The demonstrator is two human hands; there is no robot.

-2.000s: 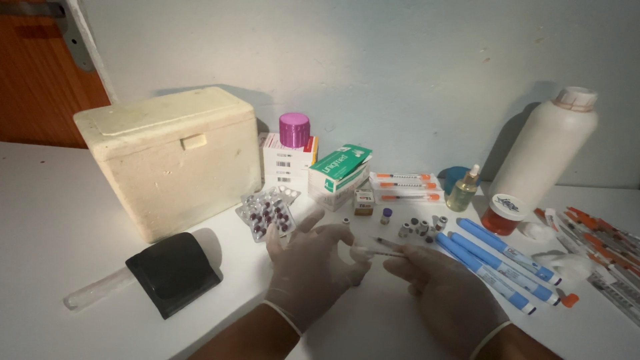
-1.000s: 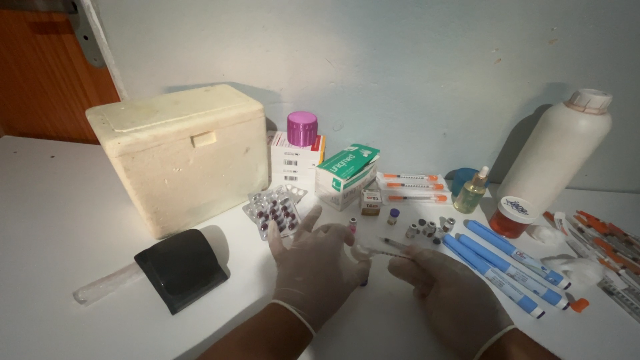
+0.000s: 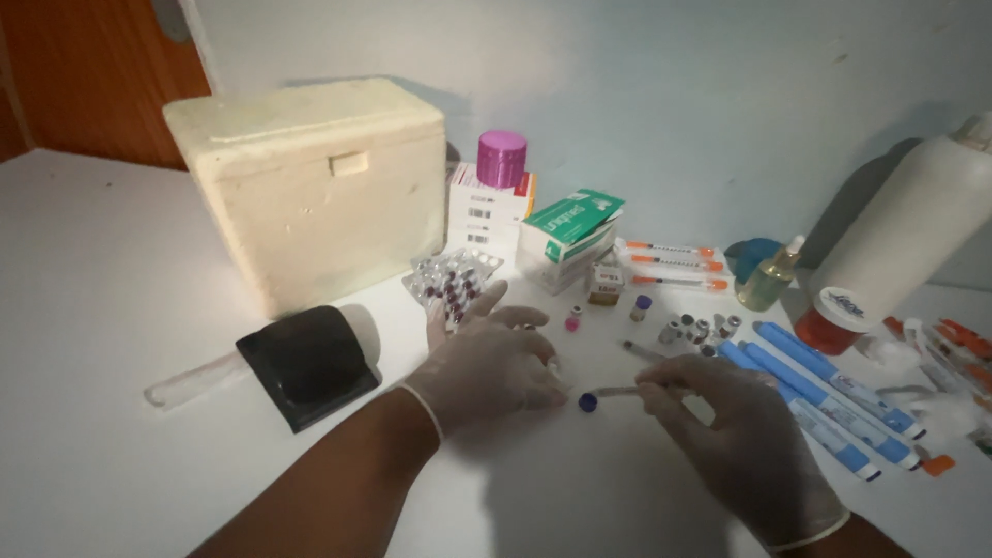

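My left hand (image 3: 496,364), in a translucent glove, is over the white table with its fingers spread; something small and pale shows by its thumb and fingertips, and I cannot tell whether it is held. My right hand (image 3: 705,426), gloved too, grips a thin clear syringe (image 3: 616,392) between thumb and fingers. A dark blue cap (image 3: 588,402) lies at the syringe's far end. Behind it a second slim, grey-ended tube (image 3: 640,351) reaches toward the right hand. Beyond are a small pink vial (image 3: 573,318), a purple-capped vial (image 3: 640,308) and several grey-capped vials (image 3: 700,332).
A foam box (image 3: 325,209) stands back left, a black pouch (image 3: 310,368) before it. Blister packs (image 3: 453,283), a green-white box (image 3: 570,236) and packed syringes (image 3: 674,267) lie behind the hands. Blue injector pens (image 3: 829,395), a red jar (image 3: 829,329) and a white bottle (image 3: 914,217) are right.
My hands have moved apart; earlier their fingertips met around a syringe. The blue cap now shows between them, and the pink vial stands in plain view.
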